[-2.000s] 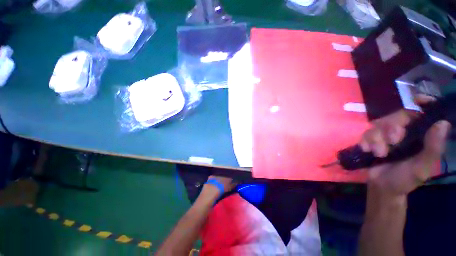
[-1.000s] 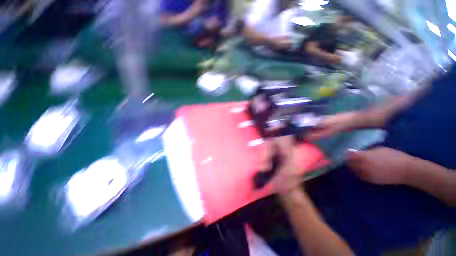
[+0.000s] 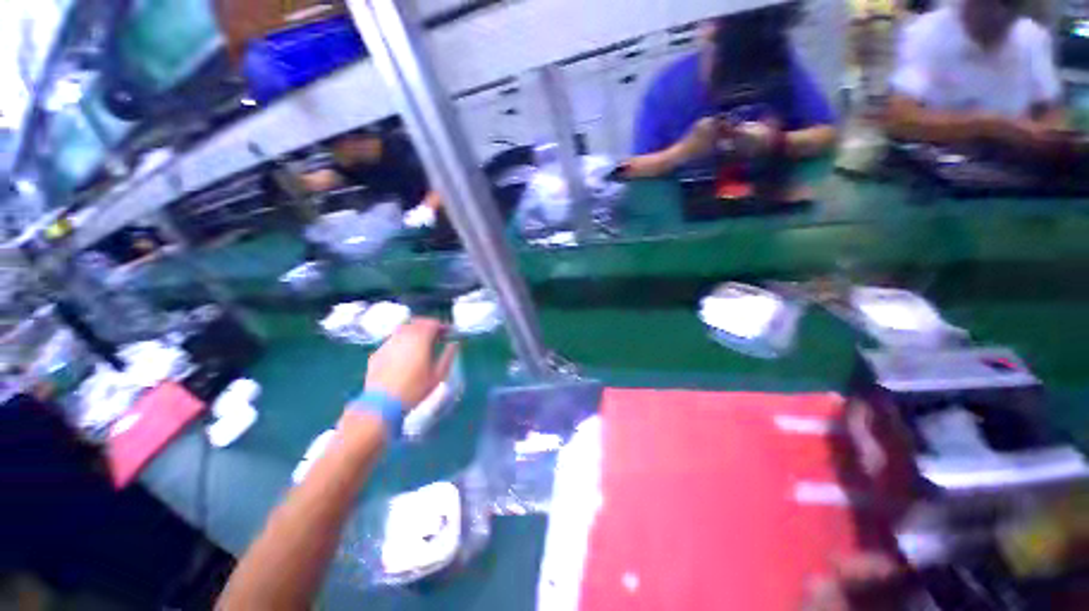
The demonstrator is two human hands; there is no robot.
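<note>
My left hand point(image 3: 412, 362), with a blue wristband, is stretched out over the left bench among white housings. Its fingers look a little apart and I see nothing held; the view is blurred. A bagged white housing point(image 3: 432, 408) lies just below it, partly hidden by the hand. Another bagged white housing point(image 3: 422, 531), with a small dark mark, lies nearer me. My right hand point(image 3: 862, 585) is dark, blurred and cut off by the bottom edge at the red mat point(image 3: 717, 501); what it holds cannot be made out.
A black screw feeder point(image 3: 955, 418) stands right of the mat. A flat greyish plastic bag point(image 3: 525, 448) lies left of it, by a metal post point(image 3: 460, 197). More white housings point(image 3: 746, 316) lie beyond the mat. People sit opposite; a dark-clothed person point(image 3: 72, 513) is at left.
The view has swung to the left and up. My left hand has come from low by my lap out over the bench. My right hand is now at the bottom edge.
</note>
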